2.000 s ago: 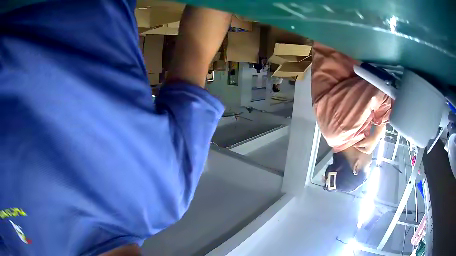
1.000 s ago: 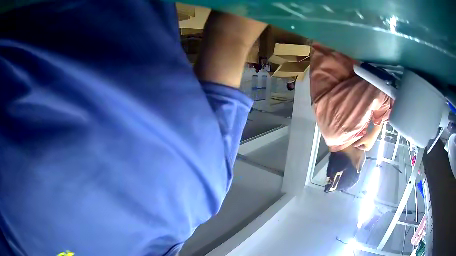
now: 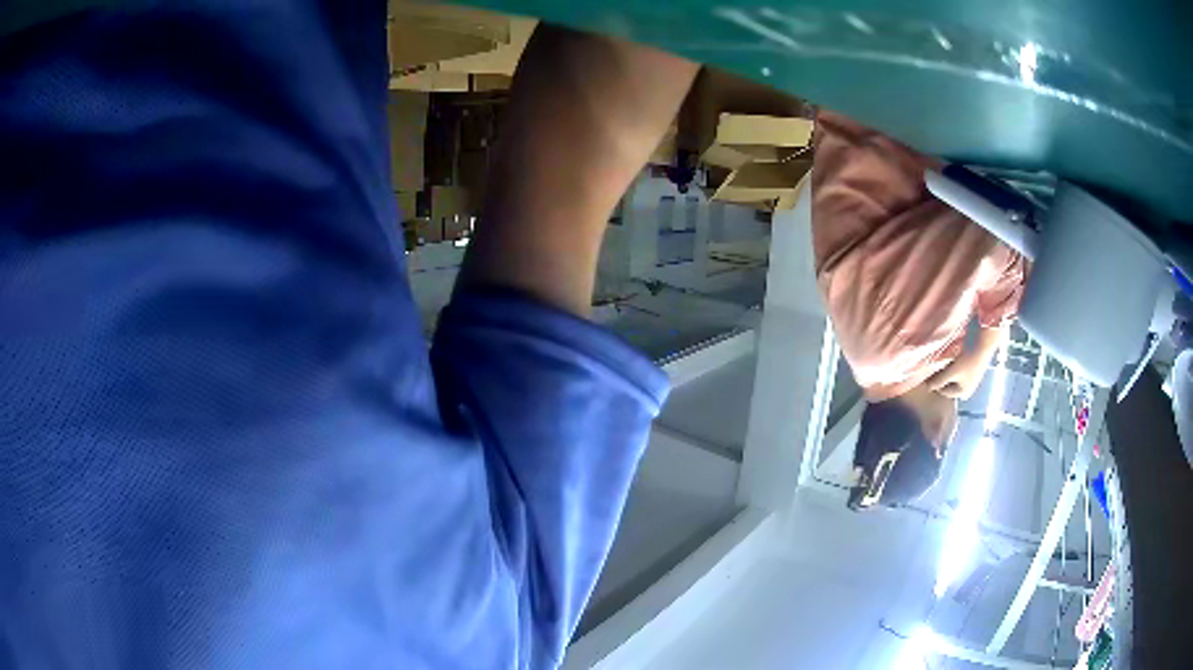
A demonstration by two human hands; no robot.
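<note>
The view is upside down. The green bench top (image 3: 903,59) crosses the upper edge, with a shiny patch on it. Neither my left hand nor my right hand can be made out. A person's blue sleeve and shirt (image 3: 236,380) fill the left side close up. A bare forearm (image 3: 576,157) runs from the sleeve up to the green edge, and its hand is hidden. Whose arm it is, I cannot tell. No work piece shows.
A person in a salmon shirt (image 3: 890,262) is behind the bench, head lowered, wearing a dark hair clip. A pale grey chair-like object (image 3: 1092,288) is at the right. Open cartons (image 3: 763,138) stand behind. Ceiling beams and bright lamps (image 3: 971,504) show lower right.
The blue-clad body and its forearm have shifted, with the sleeve edge now lower and further right than two seconds ago. The salmon-clad person's head has turned slightly.
</note>
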